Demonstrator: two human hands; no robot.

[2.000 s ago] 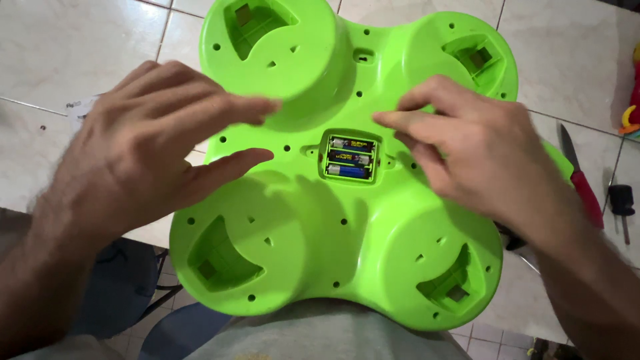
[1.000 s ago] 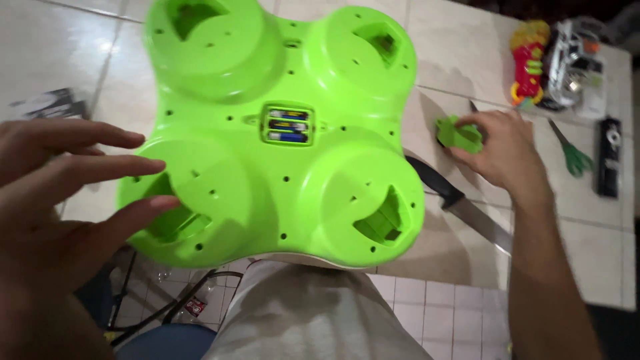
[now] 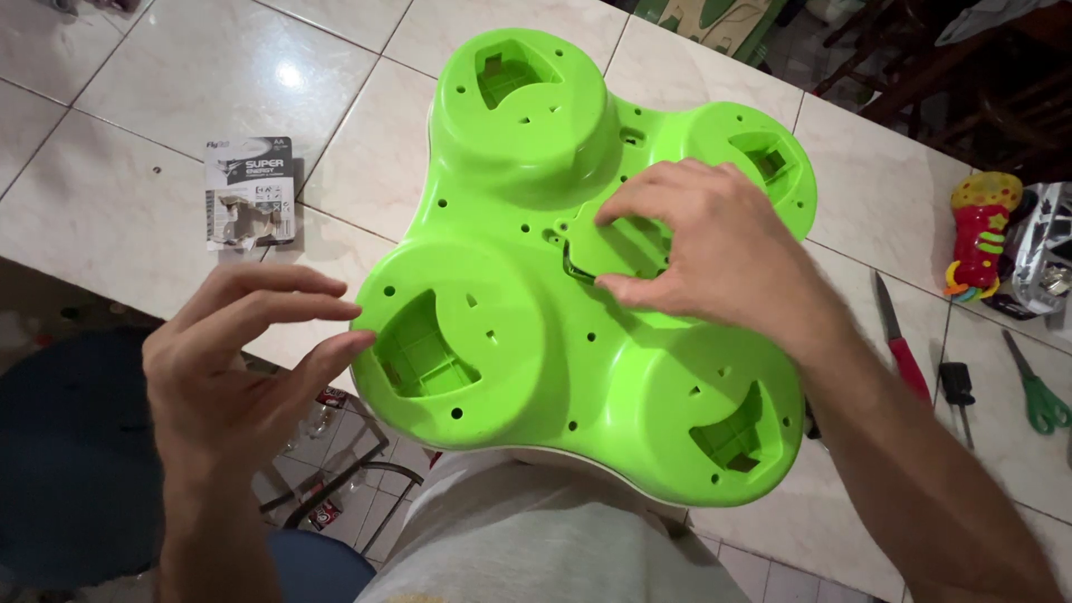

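A green plastic base with four round lobes [image 3: 578,368] lies on the tiled table, its holes and recesses facing up. My right hand [image 3: 703,243] holds a green plastic battery cover [image 3: 624,243] between thumb and fingers over the middle of the base. The cover sits slightly tilted, with a dark gap along its left edge, and it hides the batteries. My left hand [image 3: 260,360] is at the lower left lobe, fingers apart and holding nothing; its fingertips are at the lobe's edge.
A torn battery blister pack [image 3: 249,193] lies at left on the tiles. To the right are a red-handled knife [image 3: 900,343], a black-handled screwdriver [image 3: 956,389], green-handled scissors [image 3: 1038,389] and a red and yellow toy [image 3: 981,234]. A blue stool [image 3: 318,565] stands below the table.
My right hand has picked up the green cover from the table at right and brought it over the battery compartment. The batteries, visible earlier, are now covered.
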